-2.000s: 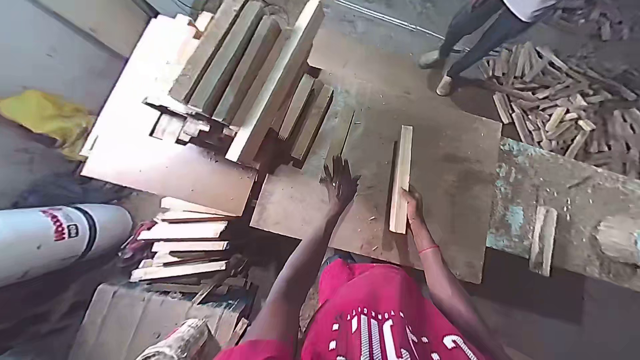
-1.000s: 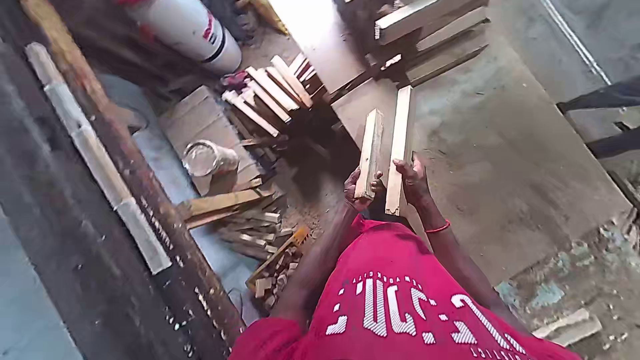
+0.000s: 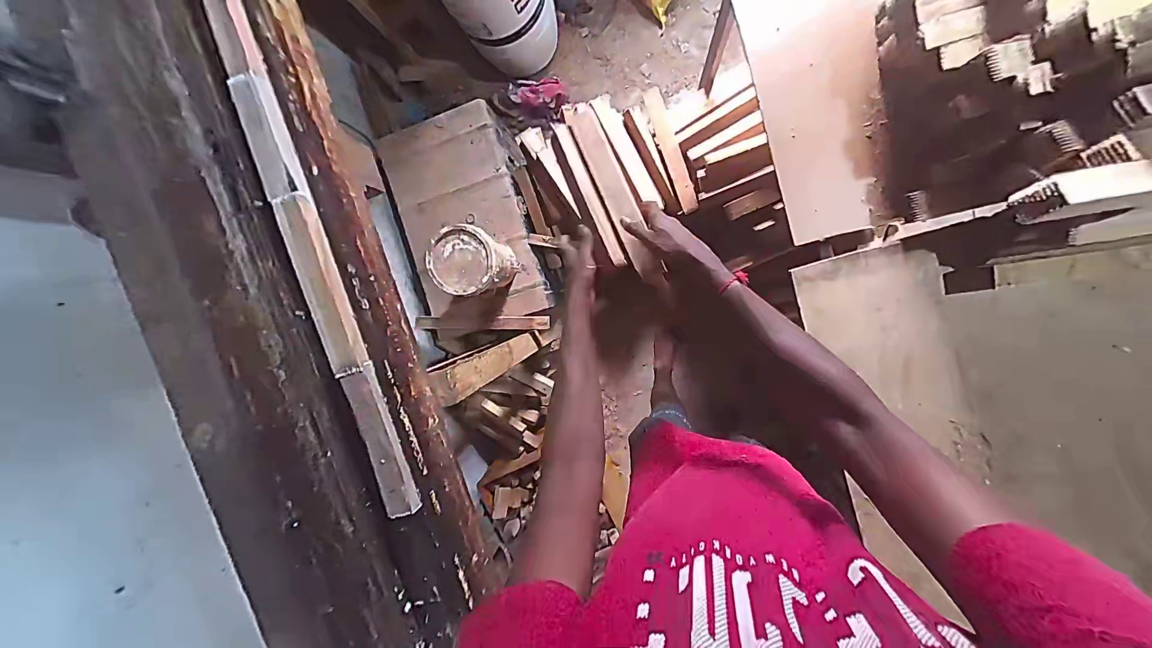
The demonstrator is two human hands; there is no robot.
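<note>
My left hand [image 3: 579, 249] is beside the near left end of a stack of wooden strips, its fingers partly blurred; whether it grips a strip does not show. My right hand [image 3: 661, 236], with a red band at the wrist, touches the near end of a wooden strip [image 3: 598, 162] on the stack. More pale strips [image 3: 668, 148] lie side by side to the right of it, pointing away from me. The undersides of the strips and some of my fingertips are hidden.
A round tub [image 3: 462, 260] stands on a worn board [image 3: 450, 171] at left. Scrap wood [image 3: 508, 409] lies below it. A long beam with strips [image 3: 319, 279] runs along the left. The wooden worktable [image 3: 1062, 378] is at right, a white cylinder [image 3: 513, 36] at the top.
Both hands have moved from in front of my chest, where each held a wooden strip, out to the stack of strips. The view has swung left since the oldest frame.
</note>
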